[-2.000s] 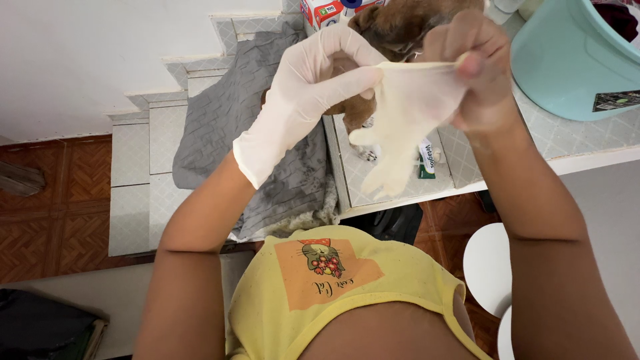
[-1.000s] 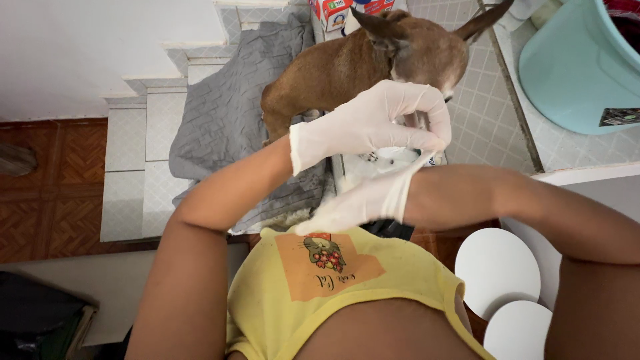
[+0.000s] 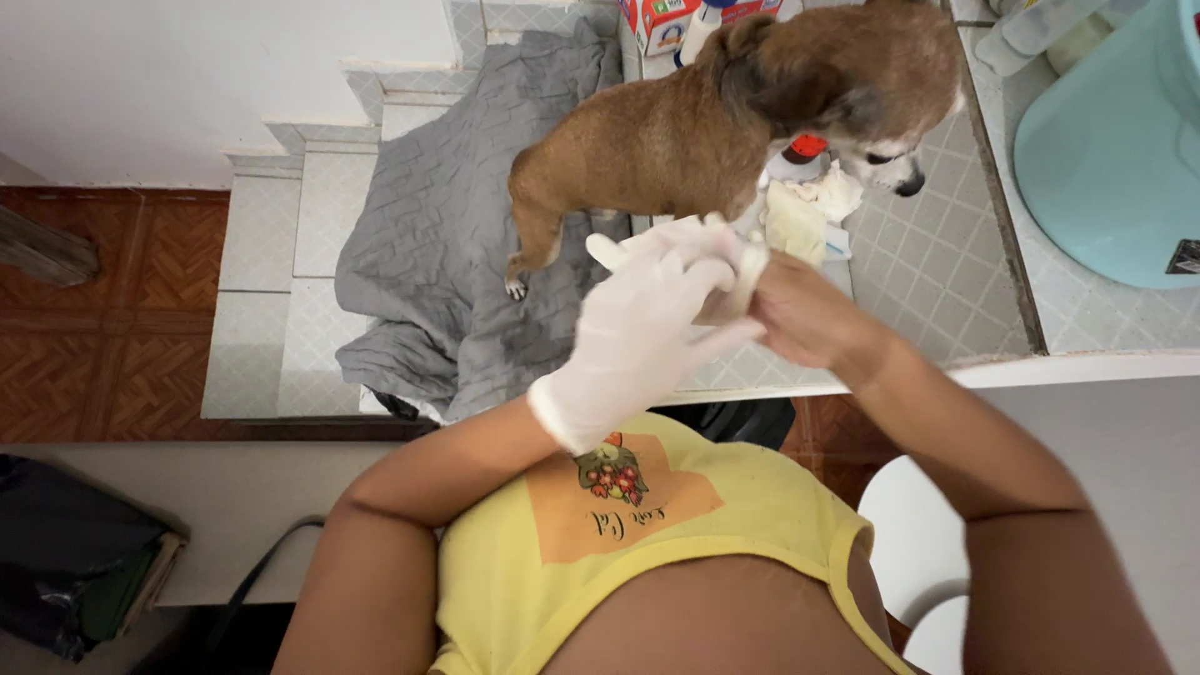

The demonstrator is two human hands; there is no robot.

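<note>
My left hand (image 3: 637, 333), in a whitish disposable glove, is at the centre, its fingers at the cuff of a second pale glove (image 3: 675, 239). That glove covers the fingers of my right hand (image 3: 797, 305); the back of the hand and wrist are bare. My right fingers are mostly hidden behind my left hand. A brown dog (image 3: 647, 141) with a whitish muzzle stands just beyond my hands, its head lowered to the right. Crumpled cream material (image 3: 797, 225) and a bottle with a red cap (image 3: 806, 147) are beneath its head.
A grey quilted cloth (image 3: 450, 206) drapes over tiled steps (image 3: 248, 234) at left. A light-blue tub (image 3: 1106, 150) stands on the tiled ledge at right. Red-and-white boxes (image 3: 661, 23) and a white bottle (image 3: 698, 33) are at the top. White round stools (image 3: 914, 525) are at lower right.
The second glove hung from my fingers two seconds ago; now it is partly over my right hand. The dog's head has turned and lowered to the right.
</note>
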